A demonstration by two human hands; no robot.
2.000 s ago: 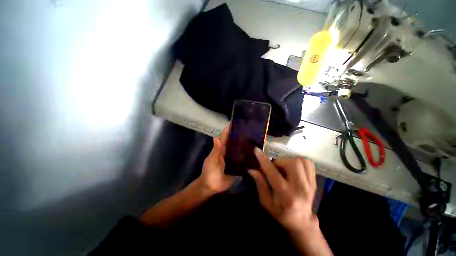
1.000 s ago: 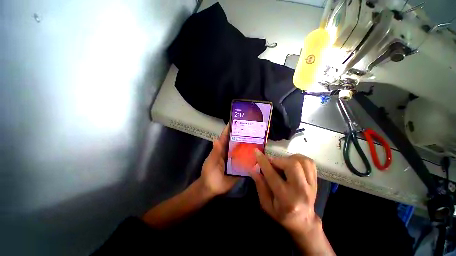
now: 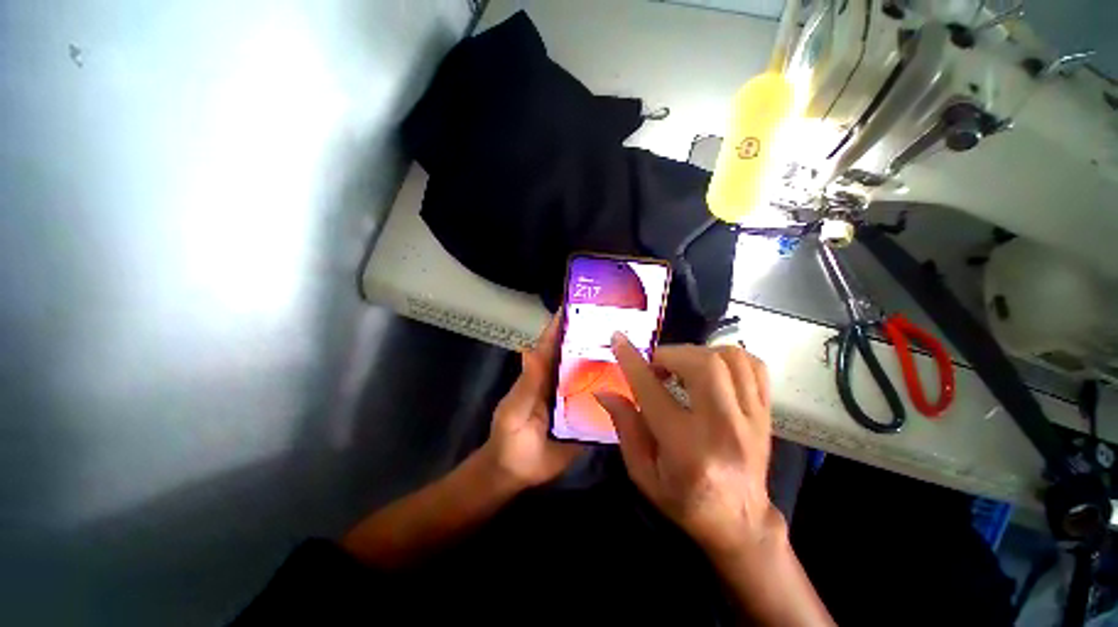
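Note:
A smartphone [image 3: 593, 309] with a lit screen is held upright at the table's front edge. My left hand [image 3: 531, 416] grips its left side and lower part. My right hand [image 3: 699, 423] is over its right side, with the index fingertip at the screen; it holds nothing. The fingers hide part of the screen. A black garment piece [image 3: 527, 159] lies bunched on the table behind the phone, left of the needle area [image 3: 837, 221].
Scissors [image 3: 864, 337] with one black and one red loop lie right of the needle. The yellow lamp [image 3: 749, 147] hangs beside the cream-white machine head [image 3: 1042, 172]. A black band [image 3: 962, 341] runs diagonally to a dark holder [image 3: 1079, 505] at the table's front edge.
The phone screen has gone from dark to lit. My right index finger has moved up the screen over the last second. The view has shifted slightly.

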